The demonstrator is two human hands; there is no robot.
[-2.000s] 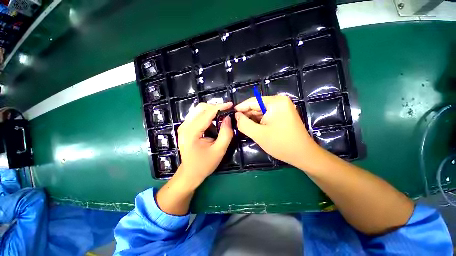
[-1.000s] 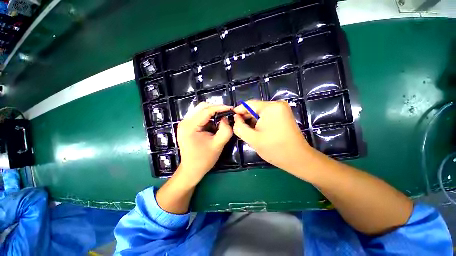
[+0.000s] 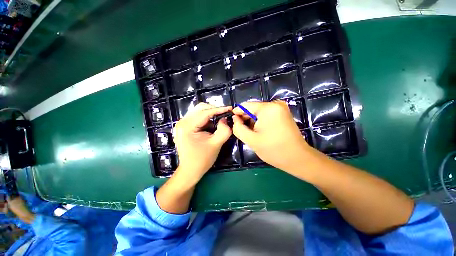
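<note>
My left hand (image 3: 196, 142) is shut on a small black part (image 3: 222, 116), mostly hidden between its thumb and fingers. My right hand (image 3: 272, 132) is shut on a slim blue tool (image 3: 245, 112), which slants up and left, its upper end beside the black part. The fingertips of both hands meet above the middle of a glossy black tray (image 3: 357, 131) with a grid of pockets. Small dark units with pale detail (image 3: 158, 115) sit in the left column of pockets. Tiny white specks (image 3: 228, 62) show on the tray's ribs.
The tray lies on a green surface (image 3: 90, 125) with a white strip (image 3: 80, 93) behind it. Black equipment (image 3: 19, 142) stands at the left. Clear tubing (image 3: 425, 135) hangs at the right. Another person's blue sleeve and forearm (image 3: 42, 225) show at the lower left.
The blue tool has tilted from nearly upright to a slant, and its upper end has moved left and down to the black part. The other person's arm has shifted at the lower left.
</note>
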